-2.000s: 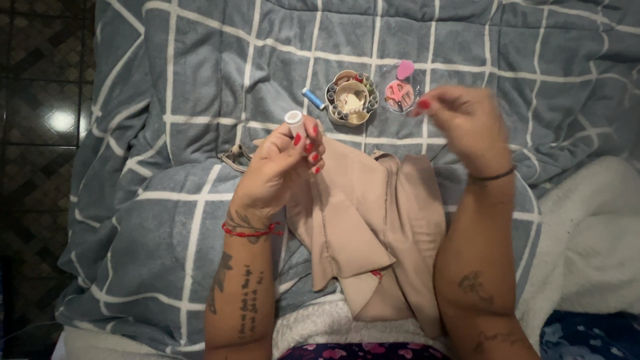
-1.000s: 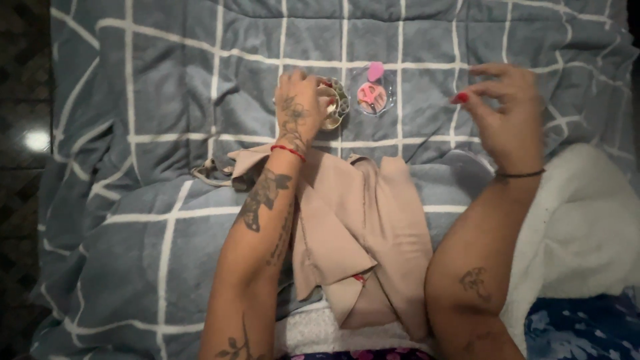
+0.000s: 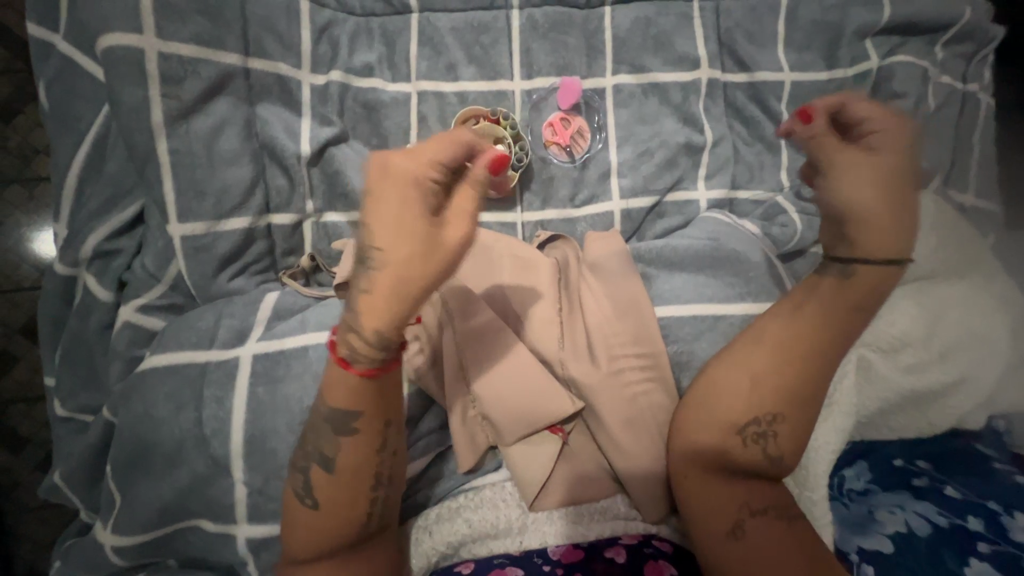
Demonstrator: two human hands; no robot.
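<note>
My left hand (image 3: 424, 216) is raised over the top of a beige garment (image 3: 608, 344), thumb and forefinger brought together; any thread between them is too fine to make out. Partly behind it, a round container (image 3: 522, 152) holds small spools around its rim. Further right, my right hand (image 3: 868, 168) is lifted and blurred, its fingertips pinched, and I cannot tell whether they hold anything. Pink-handled scissors (image 3: 565, 132) lie in a clear scalloped dish (image 3: 598, 128), with a pink piece (image 3: 570, 93) at its far edge. A small red thing (image 3: 558, 433) shows at a fold of the garment.
A grey blanket with white lines (image 3: 240, 144) spreads beneath everything, rumpled at the left. Beige straps (image 3: 308, 276) lie left of the garment. White fleecy cloth (image 3: 944, 344) and blue floral fabric (image 3: 928, 504) are at the right. Dark floor tiles show at the far left.
My left hand held a white-ended spool two seconds ago, then was at the round container; now it has drawn back toward me, with no spool visible. My right hand has moved outward to the right.
</note>
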